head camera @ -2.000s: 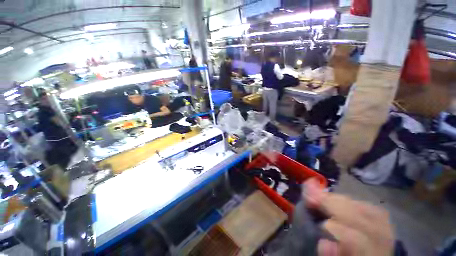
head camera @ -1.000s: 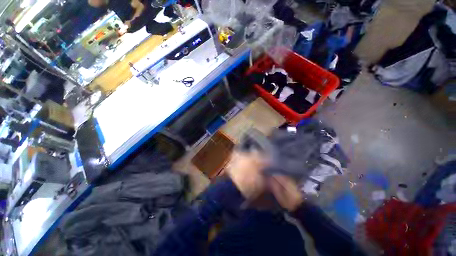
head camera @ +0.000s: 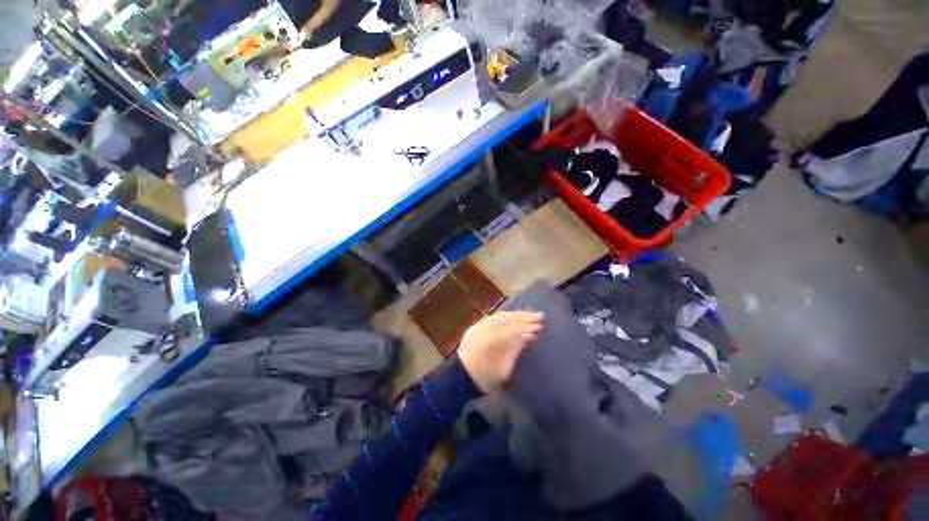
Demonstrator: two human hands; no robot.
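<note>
A grey garment piece [head camera: 570, 407] hangs in front of me, stretched from the bench's edge down over my lap. My left hand [head camera: 499, 349] lies at its upper left edge, fingers pointing right; the fingertips rest at the cloth, and I cannot tell how firmly they grip. My right hand is not visible; the garment covers the end of my right sleeve. A large grey garment pile [head camera: 265, 407] lies at the left. A woven brown mat [head camera: 456, 306] lies flat on the wooden bench [head camera: 550, 244].
A white sewing table [head camera: 306, 219] with blue edge holds a sewing machine [head camera: 407, 87] and scissors [head camera: 413, 155]. A red crate [head camera: 662, 153] holds black and white pieces. A floor pile [head camera: 662, 326] lies beyond the bench. A red object [head camera: 825, 478] sits lower right.
My view has tilted down from the room to the bench. The hands were close together at the cloth; now the garment hangs spread out, my left hand at its edge and my right hidden.
</note>
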